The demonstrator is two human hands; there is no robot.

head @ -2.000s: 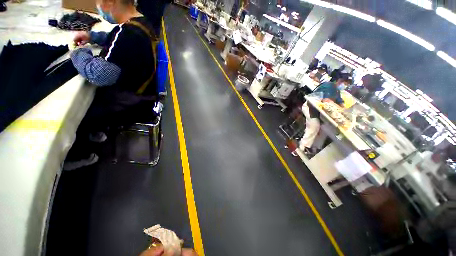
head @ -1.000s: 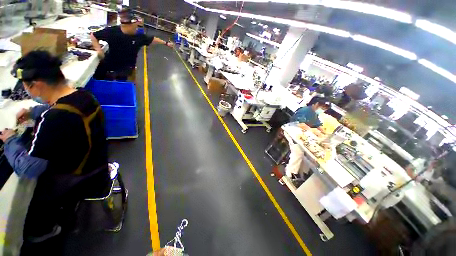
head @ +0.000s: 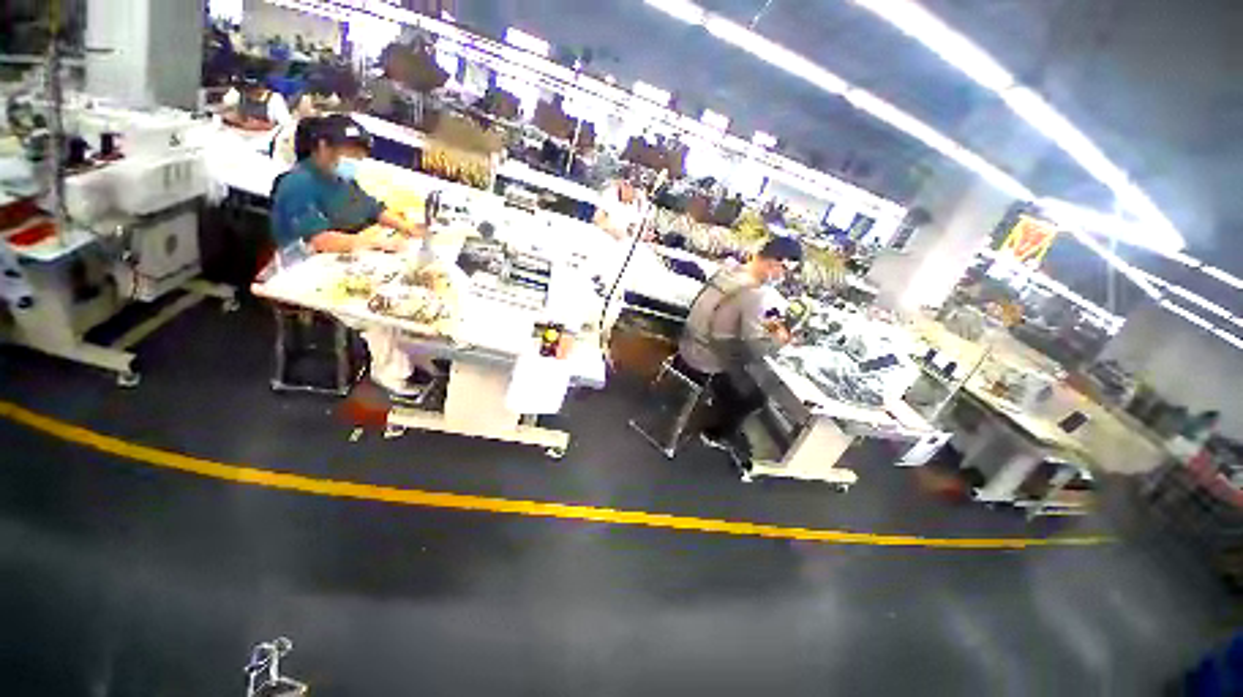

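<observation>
A small silver metal piece point(head: 273, 667), like a hook or clip, shows at the bottom edge of the head view, left of centre, above the grey floor. Its lower part is cut off by the picture's edge. Neither of my hands is in view, so what holds the metal piece is hidden.
A yellow line point(head: 586, 512) crosses the grey floor point(head: 545, 613). Beyond it, a person in teal point(head: 311, 204) sits at a white sewing table point(head: 470, 357) and a person in grey point(head: 729, 320) sits at another point(head: 818, 429). A machine stand point(head: 102, 272) is at the left.
The view has turned right, away from the long aisle and the left-hand workers. The hand at the bottom edge has left the picture; the metal piece now shows further left and lower.
</observation>
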